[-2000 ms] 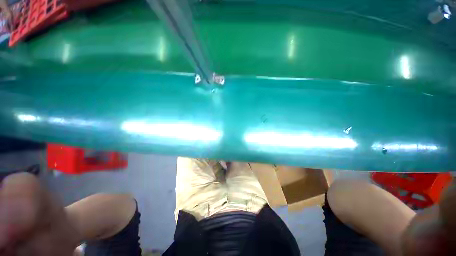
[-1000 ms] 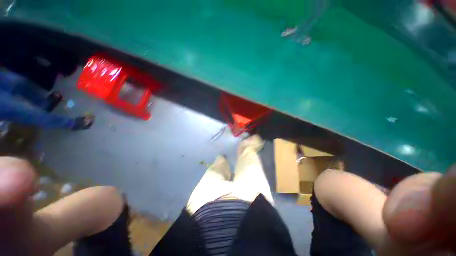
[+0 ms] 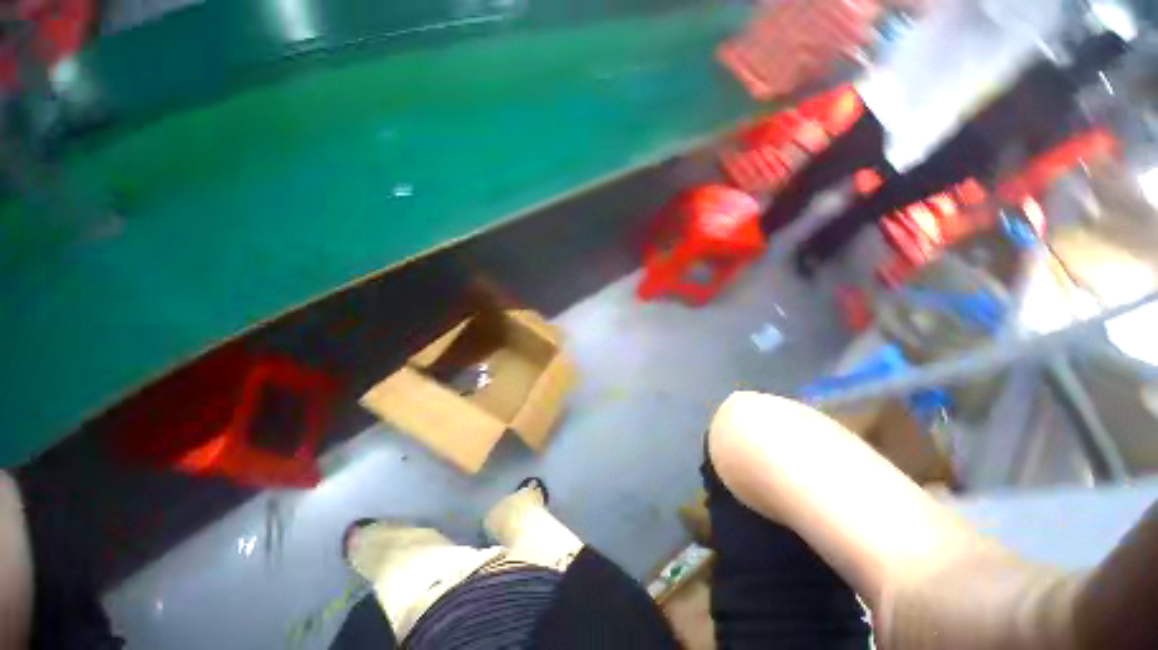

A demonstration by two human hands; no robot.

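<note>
The green belt [image 3: 381, 178] runs across the upper left, with a small pale piece [image 3: 403, 191] on it. An open brown carton [image 3: 445, 409] stands on the floor beside it. My right forearm, bare below a dark sleeve, reaches to the right edge. My right hand [image 3: 1128, 590] is only a dark blur cut off there, and its fingers cannot be made out. At the left edge only a strip of bare skin and dark sleeve shows; my left hand is not in view.
A red stool [image 3: 273, 419] stands under the belt at left, another [image 3: 705, 241] beyond the carton. A person in a white top and dark trousers [image 3: 832, 165] is at upper right, near red trays [image 3: 933, 229]. A pale metal frame [image 3: 1003, 356] crosses the right side.
The view has swung to the right. The belt now slants the other way, and the person, red trays and metal frame have come into view. My left hand has left the picture.
</note>
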